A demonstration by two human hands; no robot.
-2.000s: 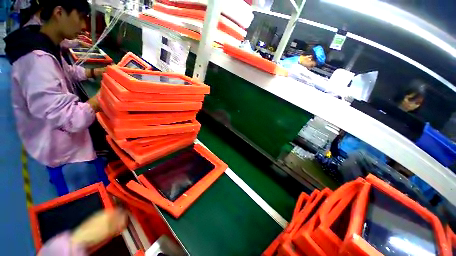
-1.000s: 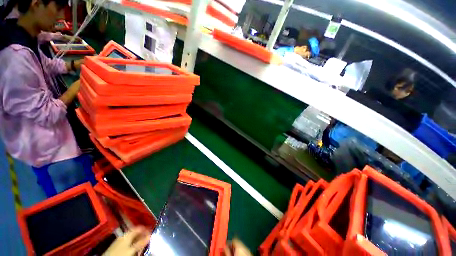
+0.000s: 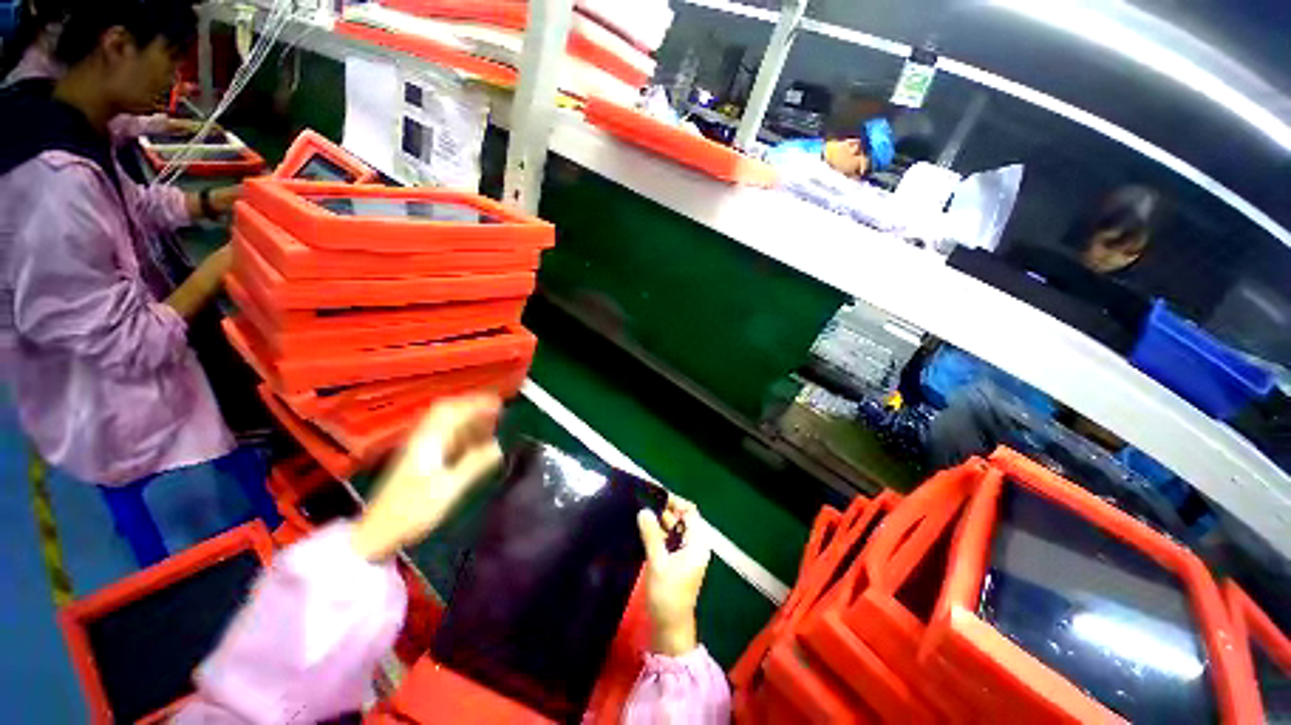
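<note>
A dark glossy tablet lies tilted in front of me, its lower part over an orange foam tray. My right hand is at the tablet's upper right corner, fingers pinching a tiny dark stub at its edge. My left hand is raised beside the tablet's upper left edge, in front of the tray stack, and is blurred; whether it holds anything cannot be told.
A leaning stack of orange trays stands at left beside a person in a pink smock. Tilted trays with a dark tablet are at right. Another tray is at lower left. A white shelf crosses above the green bench.
The tablet's upper part now shows without foam around it. My left hand has risen from the lower edge to beside the tablet's top. My right hand has moved up to its corner.
</note>
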